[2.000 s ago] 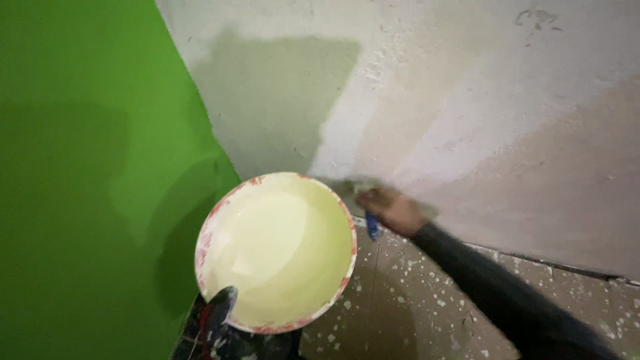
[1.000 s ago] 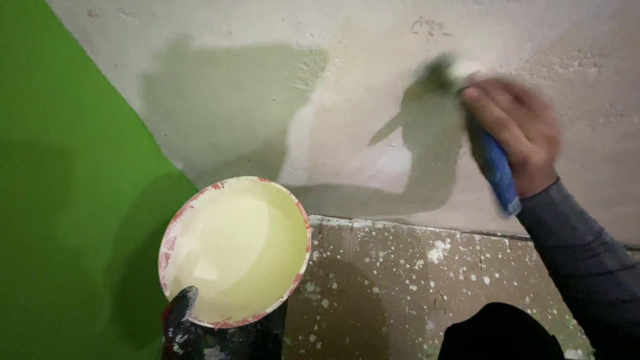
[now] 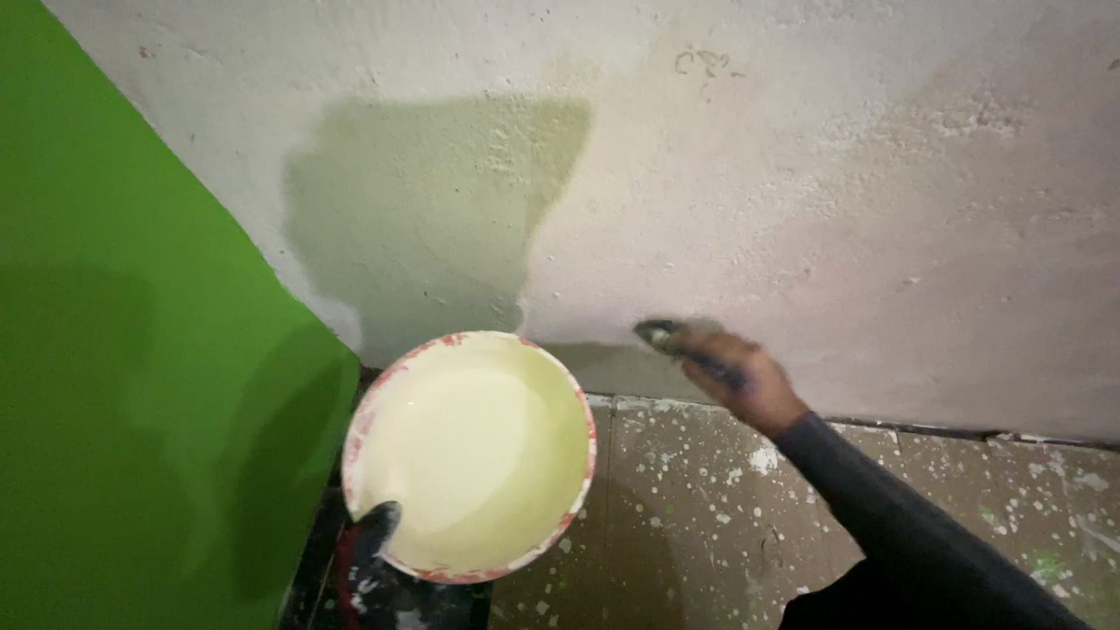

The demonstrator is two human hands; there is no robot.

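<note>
My right hand (image 3: 744, 376) grips a paintbrush (image 3: 722, 363) by its blue handle, blurred by motion, with its bristle end pointing left at the lower part of the pale wall (image 3: 700, 219). Whether the bristles touch the wall cannot be told. My left hand (image 3: 372, 534), in a dark, paint-marked glove, holds the near left rim of a round bucket (image 3: 588, 437), the thumb over the edge. Pale yellow paint (image 3: 464, 446) lies inside, and red smears mark the rim. The fingers of that hand are hidden below the bucket.
A bright green wall (image 3: 105, 306) meets the pale wall at a slanting corner on the left. Brown floor tiles (image 3: 700, 525) spattered with paint run along the wall's foot. A dark, paint-spotted surface (image 3: 446, 604) shows below the bucket. Shadows fall on both walls.
My right hand has moved down the pale wall with the brush since one second ago, when it was higher up. My left hand keeps its hold on the bucket.
</note>
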